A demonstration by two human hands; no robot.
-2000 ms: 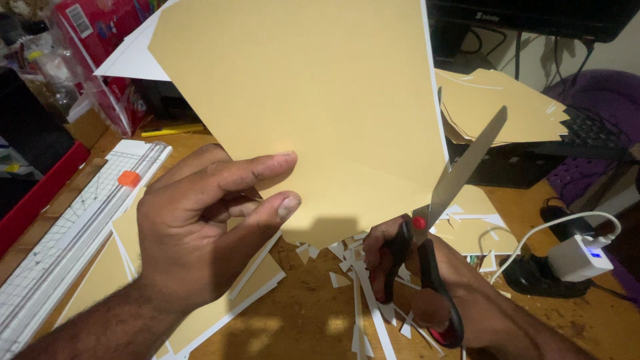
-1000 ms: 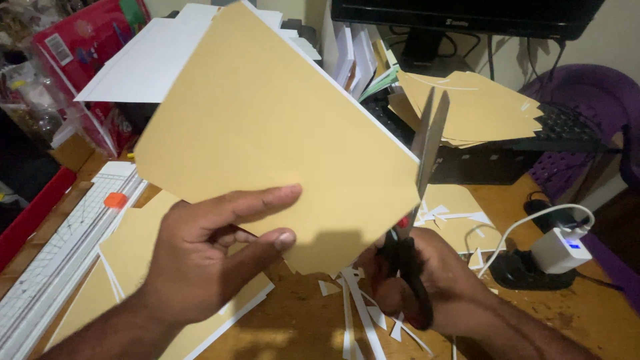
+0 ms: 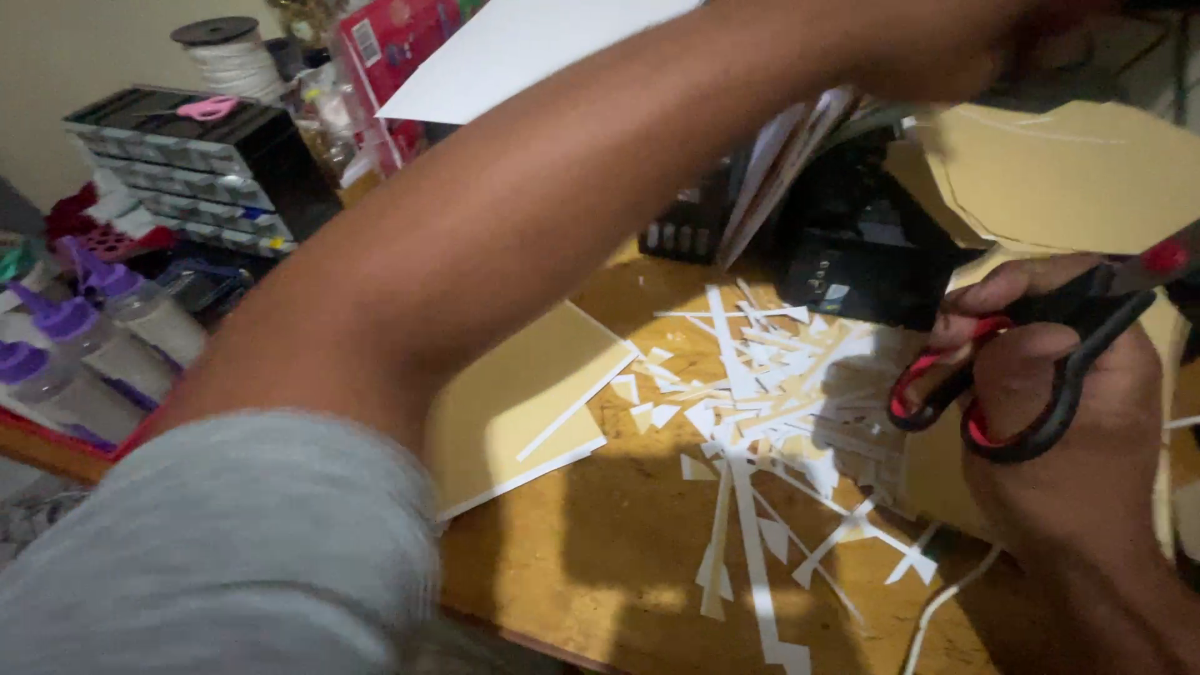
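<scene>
My right hand (image 3: 1059, 375) grips the scissors (image 3: 1012, 394) by their black and red handles at the right; the blades run off toward the right edge. My left arm stretches across the view to the upper right, where my left hand (image 3: 966, 56) is blurred and dark; its fingers and anything in them cannot be made out. Below it lies a stack of tan card sheets with trimmed corners (image 3: 1078, 178). White and tan paper offcuts (image 3: 778, 394) are heaped on the wooden table between the arms. More tan card (image 3: 516, 403) lies left of the heap.
Bottles with purple caps (image 3: 131, 291) stand at the left. Behind them, pink scissors (image 3: 208, 109) rest on a small drawer cabinet (image 3: 206, 169), near a spool of white cord (image 3: 230, 61). White sheets (image 3: 534, 56) lie at the back. A white cable (image 3: 947, 600) crosses the table's front.
My left hand has moved from the middle to the upper right, and the tan sheet held up before me no longer shows there. The scissors remain in my right hand. The view has shifted left.
</scene>
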